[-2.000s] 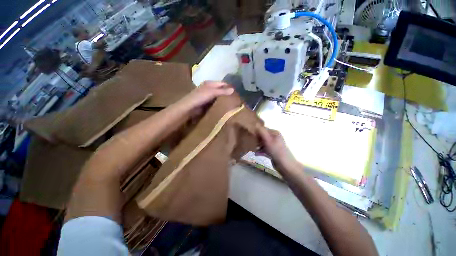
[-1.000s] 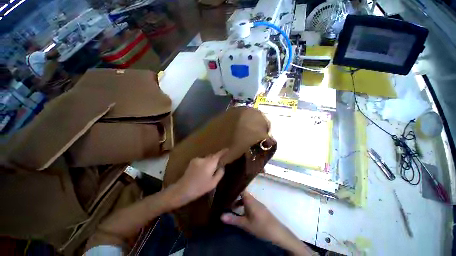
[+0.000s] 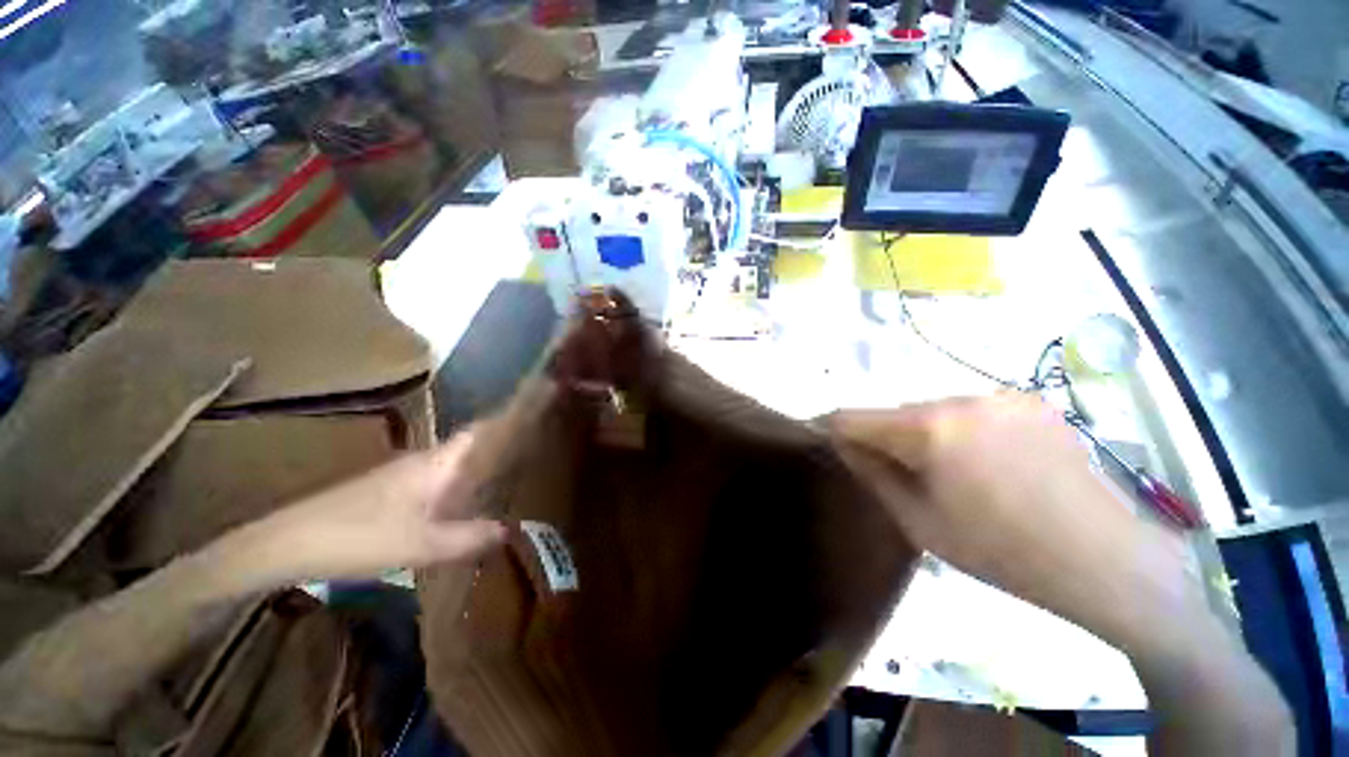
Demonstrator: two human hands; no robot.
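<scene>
A brown bag body [image 3: 503, 651] is held open in front of me, its dark inside facing me. A small white label [image 3: 549, 556] shows inside at the left. A gold-coloured metal piece shows near the bag's upper tip. My left hand [image 3: 444, 503] is at the bag's left edge, blurred, with its fingers against the fabric. My right hand [image 3: 947, 459] pinches the upper right edge of the opening. The bag covers much of the sewing area.
The white sewing machine head [image 3: 621, 244] stands behind the bag. Stacked brown bag bodies [image 3: 222, 473] lie at left. A control panel [image 3: 954, 170] is at the back right. A red-handled screwdriver [image 3: 1166, 498], black cable and tape roll [image 3: 1101, 345] lie at right.
The bag has been turned and spread so its opening faces me. My right hand has moved up from below the bag to its upper right edge. The view has shifted right.
</scene>
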